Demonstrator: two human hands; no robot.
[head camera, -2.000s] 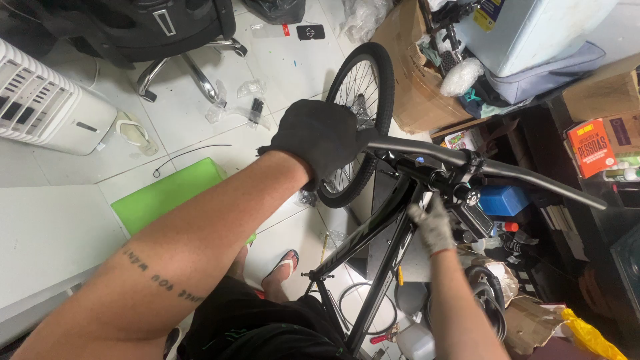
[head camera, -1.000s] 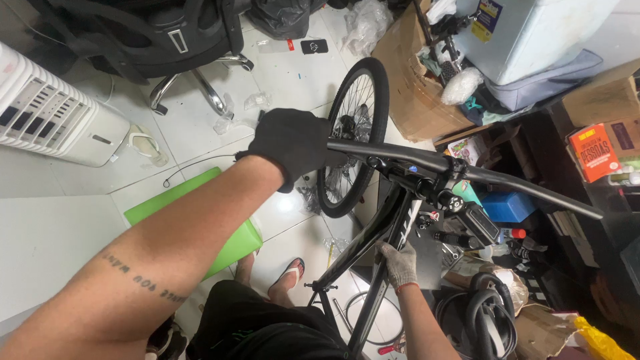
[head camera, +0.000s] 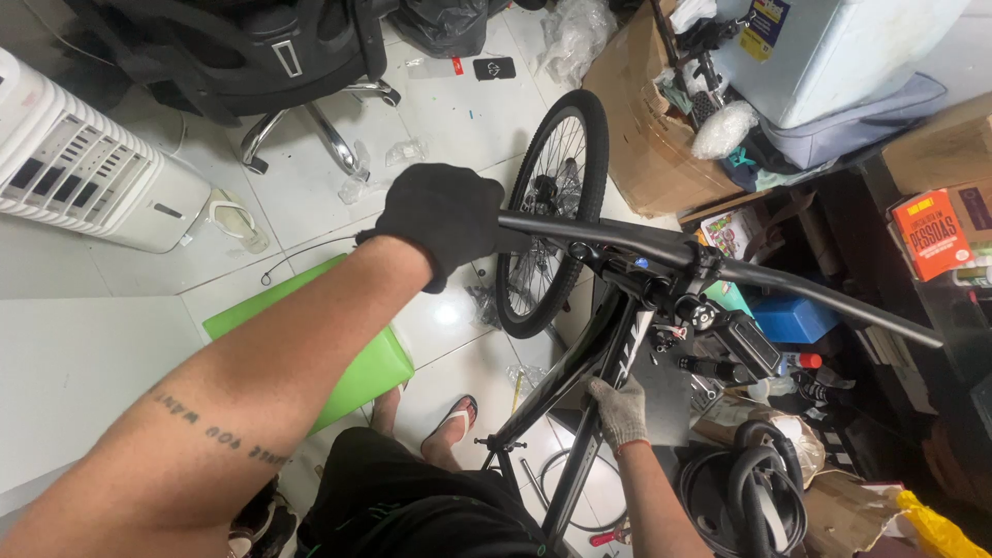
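Note:
My left hand (head camera: 442, 221), in a black glove, is closed on the left end of a bicycle's black handlebar (head camera: 632, 236). The bar's bare right end points right, clamped at the stem (head camera: 701, 267). My right hand (head camera: 621, 409), in a grey knit glove, grips a tube of the black bicycle frame (head camera: 604, 376), its fingers partly hidden. Beyond the handlebar is the spoked front wheel with its black tyre (head camera: 593, 151). No wheel shows between the rear tubes near my legs.
A green box (head camera: 372, 368) lies on the floor left of my feet. An office chair (head camera: 310, 139) and a white air cooler (head camera: 85, 170) stand at the left. A cardboard box (head camera: 659, 139) and a shelf of tools flank the right; a cable loop (head camera: 573, 457) lies below the frame.
My right hand has moved from near the stem down along the frame and taken hold of a tube. My left hand stays on the handlebar end.

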